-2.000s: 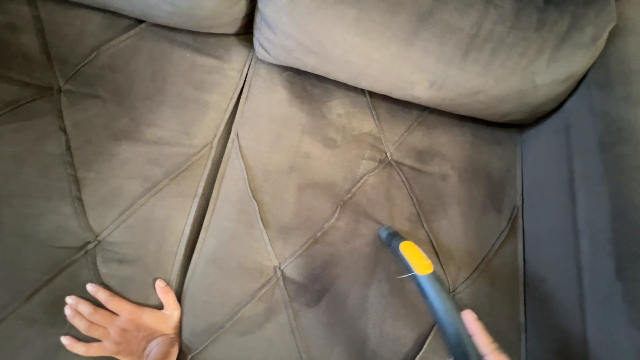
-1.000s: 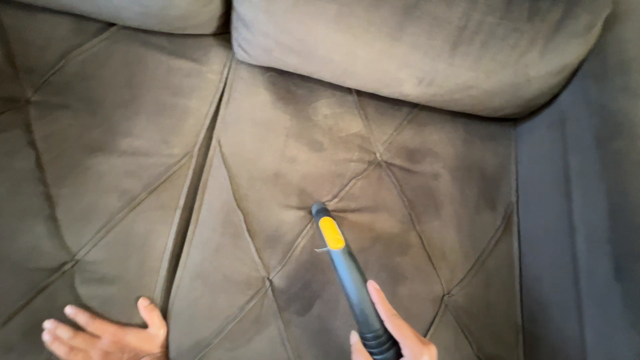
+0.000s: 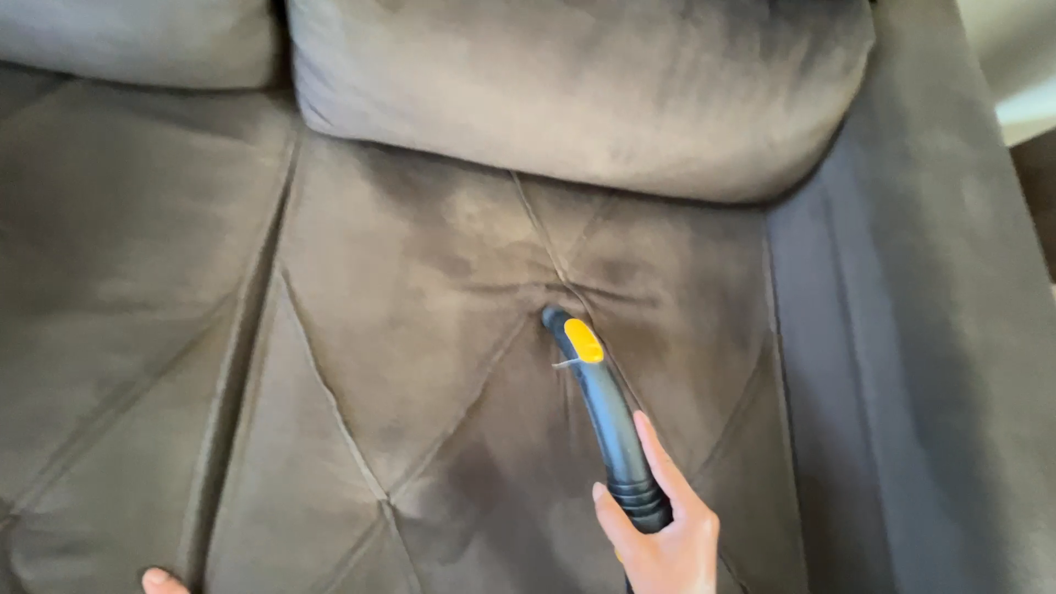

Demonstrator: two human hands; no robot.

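My right hand (image 3: 672,528) grips a black curved vacuum cleaner wand handle (image 3: 615,421) with a yellow oval part near its upper end. The tip of the handle rests against the brown velvety sofa seat cushion (image 3: 429,330), close to where stitched seams cross, and the fabric puckers around it. Darker patches show on the cushion. Of my left hand (image 3: 163,581) only a fingertip shows at the bottom edge, left of center, by the gap between the seat cushions; the rest is out of view.
A plump back cushion (image 3: 577,91) lies along the rear of the seat, with another back cushion (image 3: 140,41) at the upper left. The sofa's armrest (image 3: 932,330) rises on the right. A second seat cushion (image 3: 107,247) adjoins on the left.
The handle in my right hand has swept left, then back right and farther up the cushion toward the seam crossing. My left hand has mostly dropped out of view at the bottom.
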